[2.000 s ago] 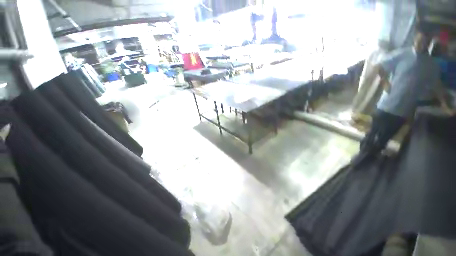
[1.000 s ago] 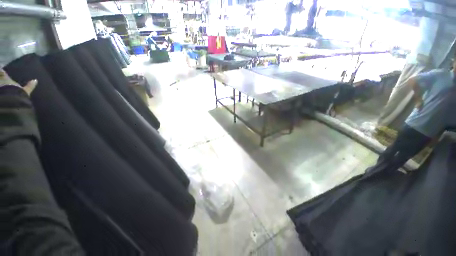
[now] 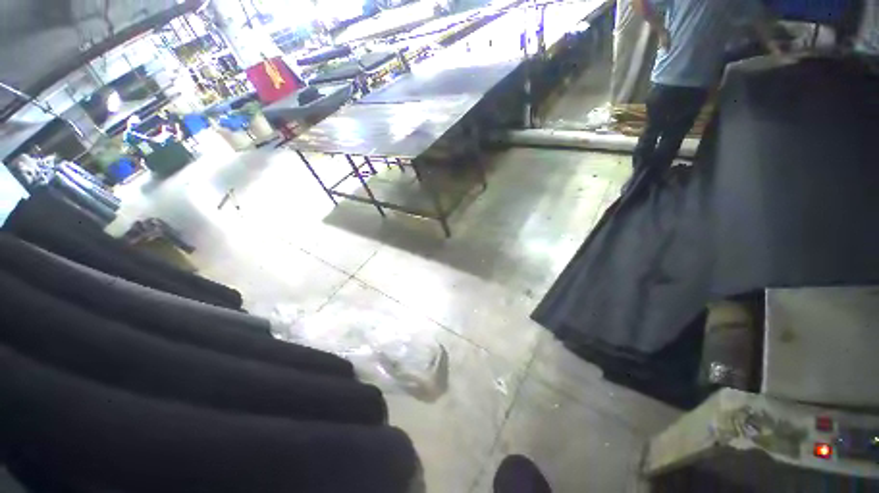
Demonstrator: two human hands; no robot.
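Observation:
Neither of my hands is in the picture. Black fabric rolls (image 3: 222,404) lie side by side at the left, their rounded ends towards the middle; one is greyer. At the right, black cloth (image 3: 800,183) lies wide over the machine and hangs in folds to the floor. A dark roller end (image 3: 731,347) sits between the cloth and a grey-beige cover plate (image 3: 824,337). Below them is the worn beige control panel (image 3: 732,443) with a lit red-orange button (image 3: 823,450).
A person (image 3: 675,87) stands at the far side of the cloth. A metal-topped table (image 3: 395,120) with thin legs stands ahead, with a long pale tube (image 3: 578,141) behind it. Crumpled clear plastic (image 3: 405,361) lies on the floor. A dark shoe tip (image 3: 520,477) shows at the bottom edge.
The view has turned right and down. The control panel, roller and cover plate now show at the lower right. My left hand and dark sleeve, seen on the rolls earlier, are out of view.

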